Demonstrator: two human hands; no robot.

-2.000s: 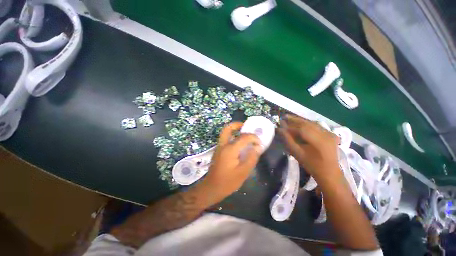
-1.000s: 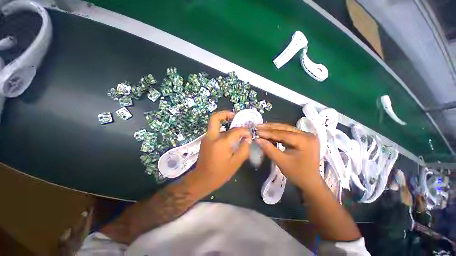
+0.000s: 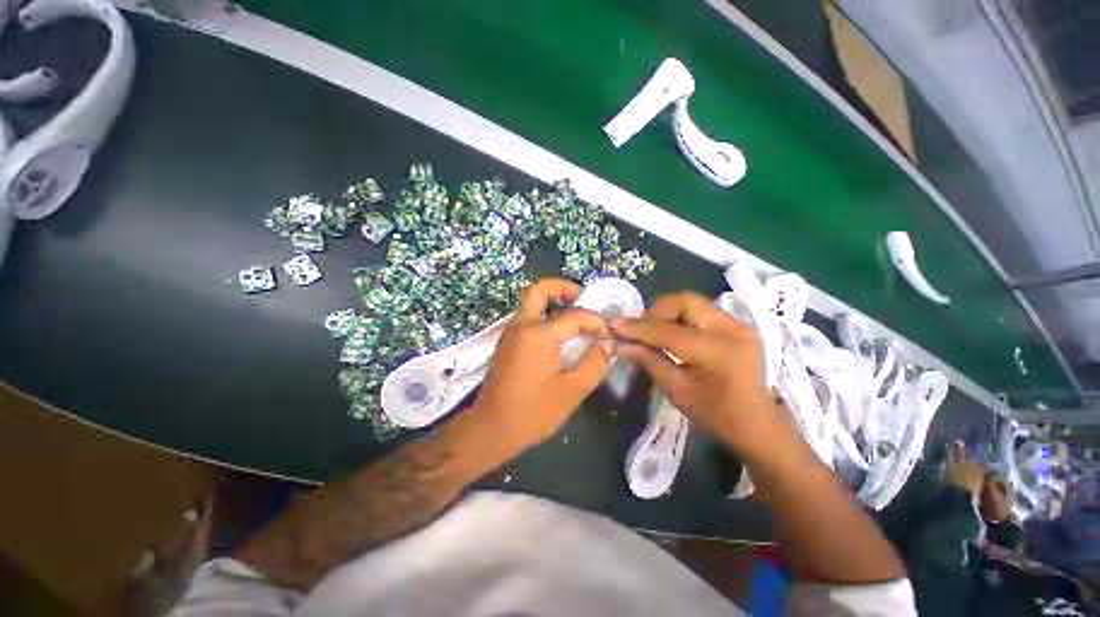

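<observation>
My left hand (image 3: 549, 359) is closed on a white curved housing half (image 3: 613, 297), whose round end shows above the fingers. My right hand (image 3: 700, 359) meets it there, fingertips pinched at the housing; whether it holds a small part is hidden. Another housing half (image 3: 416, 392) sticks out at the left of my left hand, its ringed round end over the edge of the board pile. The loose pile of small green circuit boards (image 3: 452, 271) lies just beyond. One more housing half (image 3: 655, 458) lies on the bench below my right hand.
A heap of white housings (image 3: 832, 386) lies at right. Larger white hoop shapes (image 3: 54, 181) stand at far left. Beyond the pale rail (image 3: 483, 130), the green belt (image 3: 531, 60) carries a few housings (image 3: 712, 154). Another person's hand (image 3: 965, 470) shows at far right.
Since two seconds ago, my right hand has come in from the right to meet my left hand at the housing. The housings on the belt have shifted left in view.
</observation>
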